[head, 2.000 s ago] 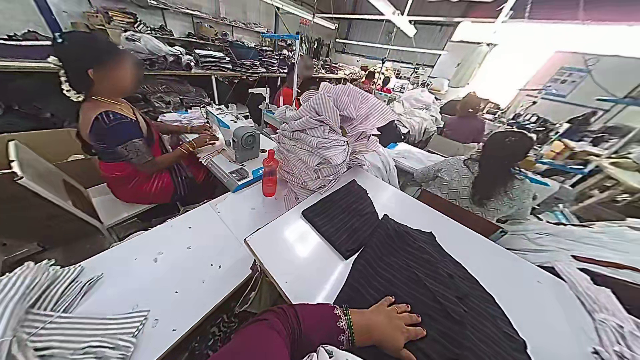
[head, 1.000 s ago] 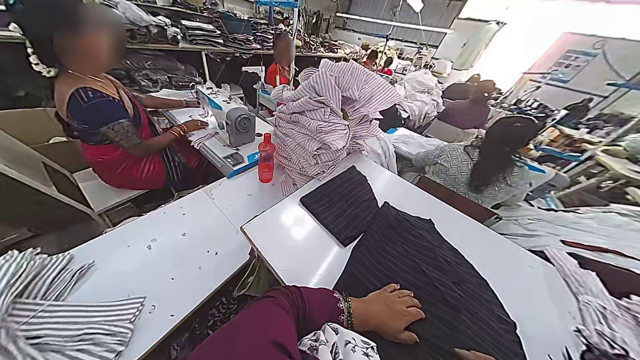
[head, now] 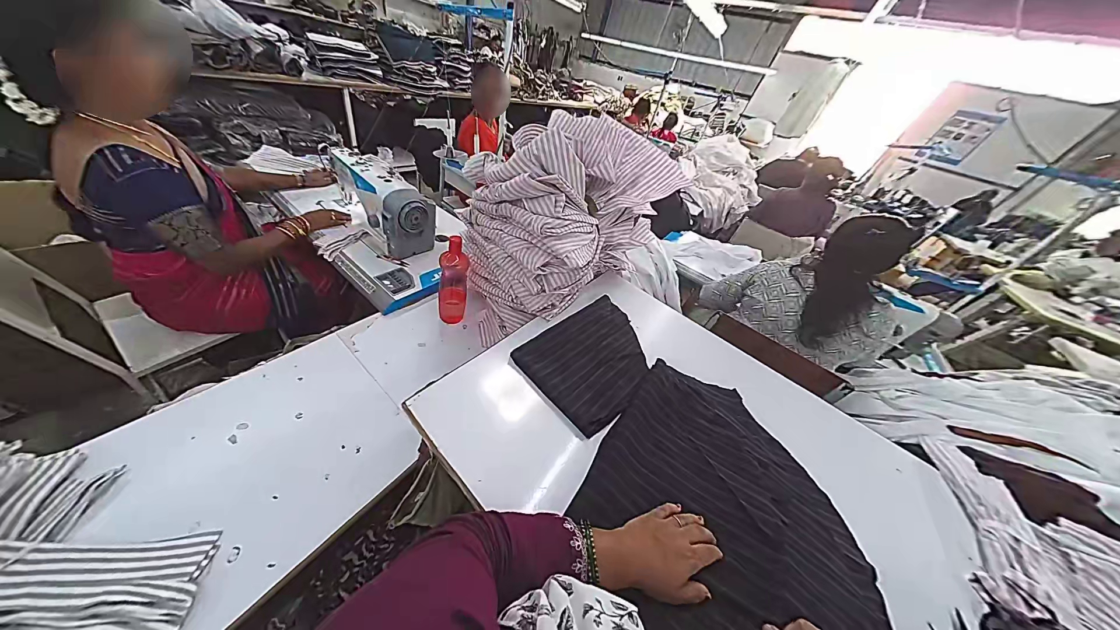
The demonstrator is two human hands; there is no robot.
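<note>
My left hand lies palm down on a dark pinstriped fabric piece, fingers spread a little, pressing it to the white tabletop. Only some fingertips of my right hand show at the bottom edge, by the same fabric; the rest is out of view. A folded stack of like dark striped cloth sits at the far end of the table, touching or nearly touching the narrow top of the spread piece.
A red plastic bottle stands beside a big heap of pink-striped cloth. Grey-striped pieces lie at lower left. A person works at a sewing machine on the left; another sits at right. Pale cloth lies at right.
Fingertips of my right hand show at the bottom edge, as one second ago; two seconds ago they were not visible. My left hand stays on the dark fabric.
</note>
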